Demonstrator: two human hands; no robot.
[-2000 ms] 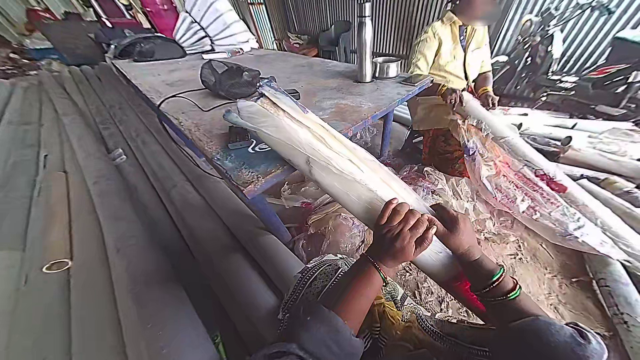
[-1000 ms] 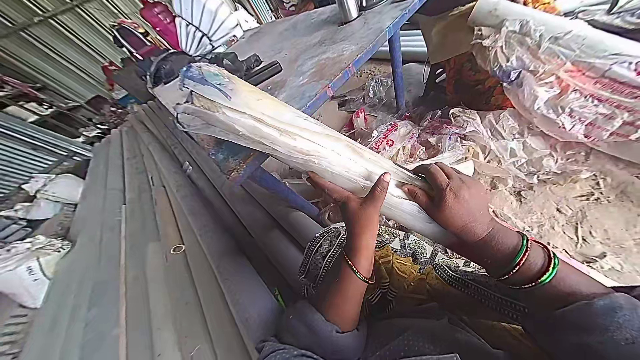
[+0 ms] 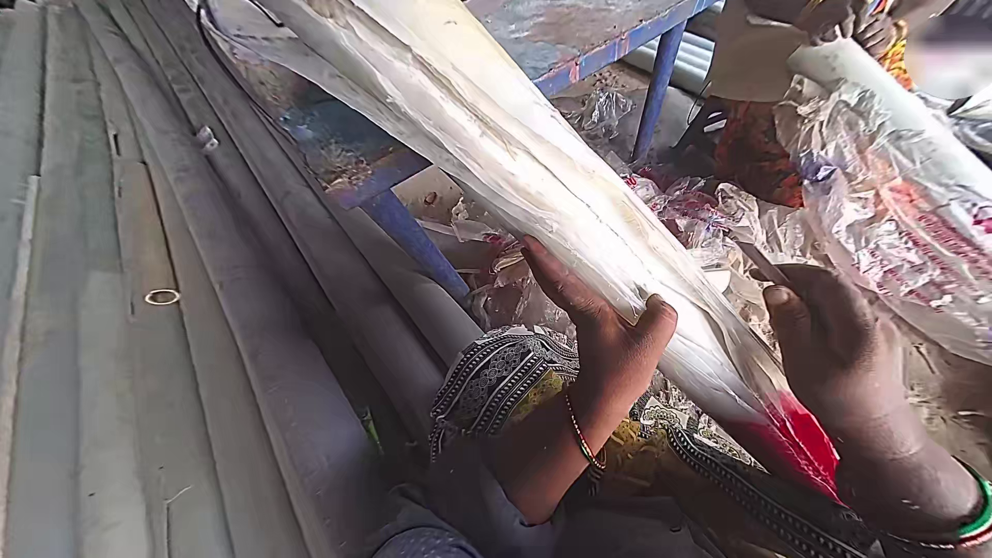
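A long bundle wrapped in whitish plastic film slants from the metal table down across my lap, with a red patch near its lower end. My left hand supports the bundle from below, palm against it and thumb raised at its near side. To the right of the bundle, my right hand is closed around a small flat thing, perhaps a blade, whose thin end sticks out past the fingers. Whether the right hand touches the film cannot be told.
Long grey pipes lie side by side at the left. Blue table legs stand beyond the bundle. Crumpled plastic film covers much of the ground at the right, where a co-worker's hands rest at another pale pipe.
My right hand has come off the bundle, which it touched one second ago, and now shows a thin flat thing in its fingers. The view has shifted closer to the bundle.
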